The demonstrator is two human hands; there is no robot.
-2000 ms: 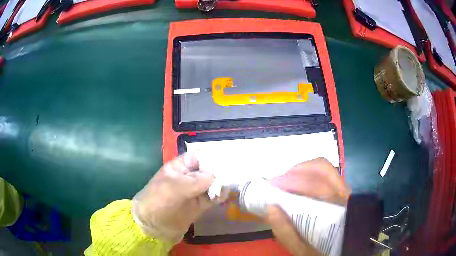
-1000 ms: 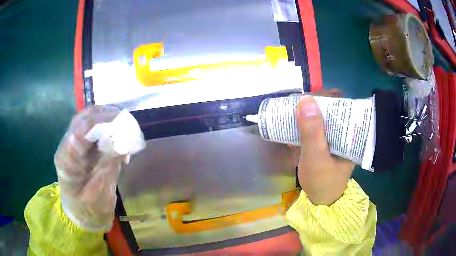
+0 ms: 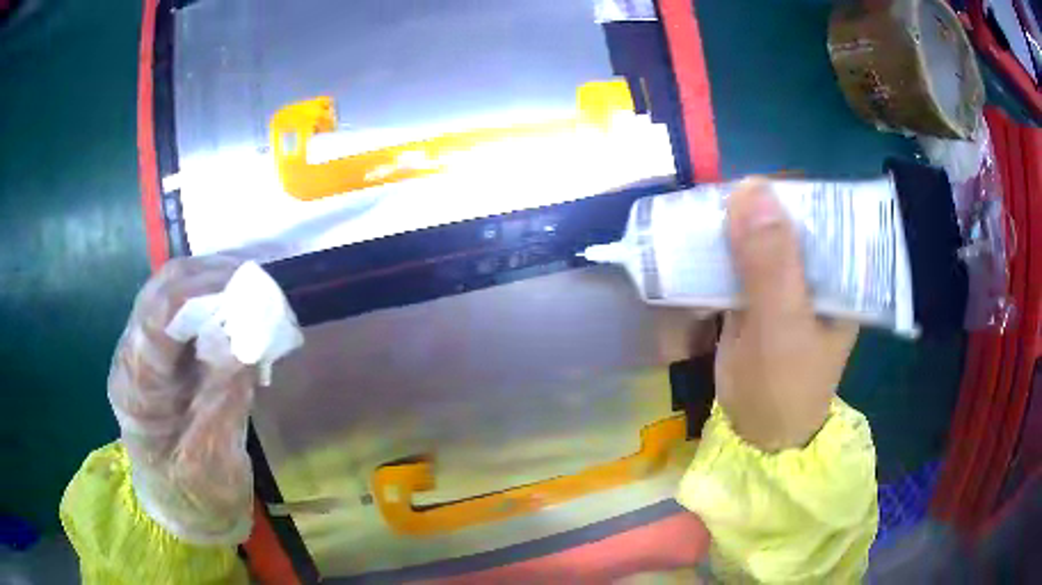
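Observation:
Two silver-backed display modules lie one behind the other, the far module [image 3: 400, 57] and the near module [image 3: 480, 366], on a red foam tray [image 3: 692, 103]. Each bears an orange flex cable, the far one [image 3: 309, 171] and the near one [image 3: 400, 503]. My bare right hand [image 3: 777, 320] grips a white glue tube [image 3: 846, 246] with a black end. Its nozzle points left at the black bezel [image 3: 411, 265] between the modules; whether it touches is unclear. My left hand [image 3: 183, 400], in a clear glove, holds a crumpled white wipe [image 3: 246, 318] at the bezel's left end.
A brown tape roll [image 3: 891, 69] stands at the upper right on the green mat [image 3: 754, 69]. A crinkled clear plastic bag [image 3: 988, 229] lies below it, partly behind the tube. Stacked red trays [image 3: 1006, 389] line the right edge.
The view has moved closer to the modules. My hands have parted, the wipe going left and the tube right. In the last second the tube has shifted slightly right and up in view.

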